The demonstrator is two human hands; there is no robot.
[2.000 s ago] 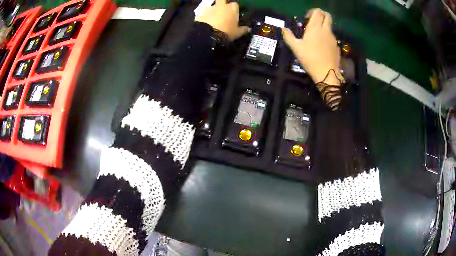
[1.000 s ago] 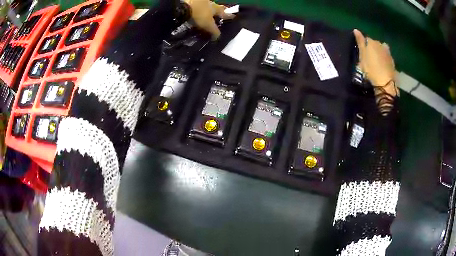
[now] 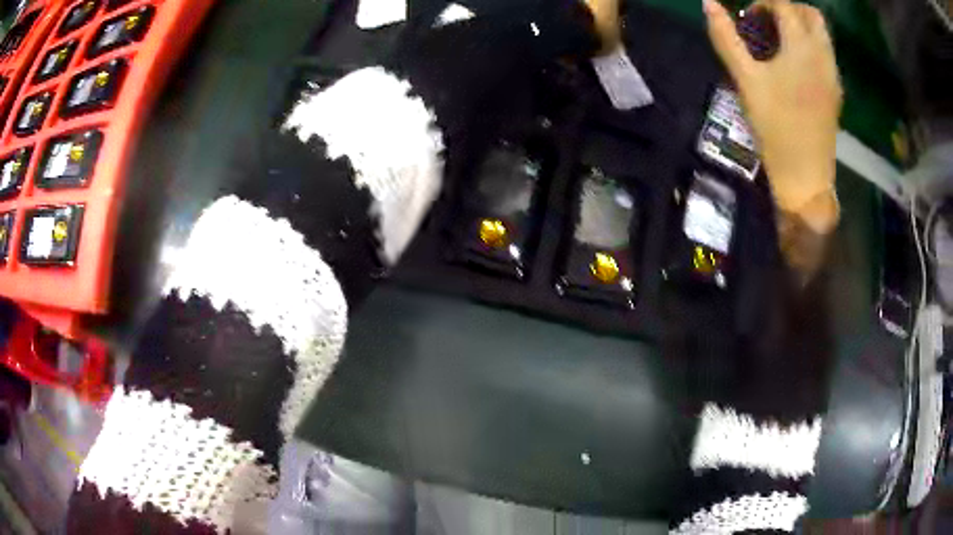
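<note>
A black tray [image 3: 418, 274] lies in front of me with several black phones in its pockets, backs up with yellow round spots, such as the front phone [image 3: 603, 235]. My left hand [image 3: 604, 23] is small and cut off by the top edge, right above a pale card [image 3: 624, 79]; whether it grips the card is unclear. My right hand [image 3: 789, 89] is curled over the tray's right end, beside a phone with a white label [image 3: 728, 131]. A dark patch shows between its fingers; I cannot tell if it is a held part. My left sleeve hides the tray's left side.
An orange-red foam tray [image 3: 99, 209] with phones in two rows lies at the left. White pieces [image 3: 381, 12] lie at the top. A red stool [image 3: 63, 361] stands below left. A white power strip with cables [image 3: 925, 418] runs along the right edge.
My left hand has moved right across the tray, to the card. My right hand's fingers have curled. The view has shifted, and my left sleeve now covers the left phones.
</note>
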